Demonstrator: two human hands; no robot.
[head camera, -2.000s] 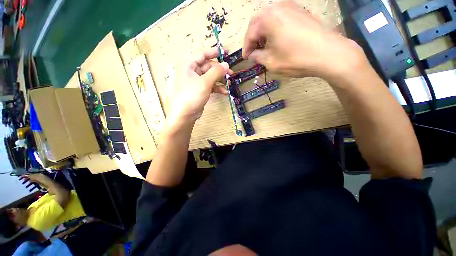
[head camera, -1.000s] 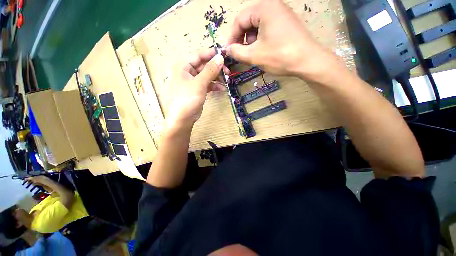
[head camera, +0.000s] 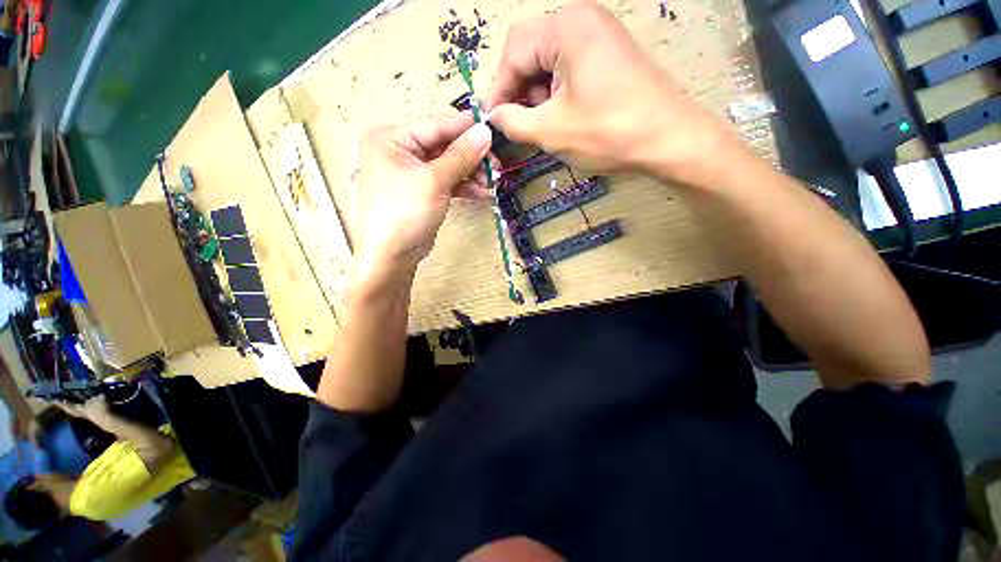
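The black comb-shaped plastic housing (head camera: 560, 205) lies on the cardboard, its arms pointing right; my right hand hides its far part. The narrow green circuit board (head camera: 505, 244) runs along the housing's spine. My left hand (head camera: 430, 176) pinches the board near its far part between thumb and fingers. My right hand (head camera: 576, 93) has thumb and finger closed at the board beside my left fingertips, with a tiny pale part there, probably a wire connector. Thin red and black lead wires (head camera: 587, 202) cross the housing arms.
Dark screws (head camera: 463, 35) lie in a loose pile beyond the board. A black power supply (head camera: 845, 66) with a green light and empty housings (head camera: 966, 68) are at right. Black adhesive pads (head camera: 243, 263) and an open cardboard box (head camera: 137, 280) are at left. A person in yellow (head camera: 121, 478) is at lower left.
My right hand has moved left from above the housing arms to the board beside my left fingertips. The board's near end has shifted slightly left. The person in yellow has moved.
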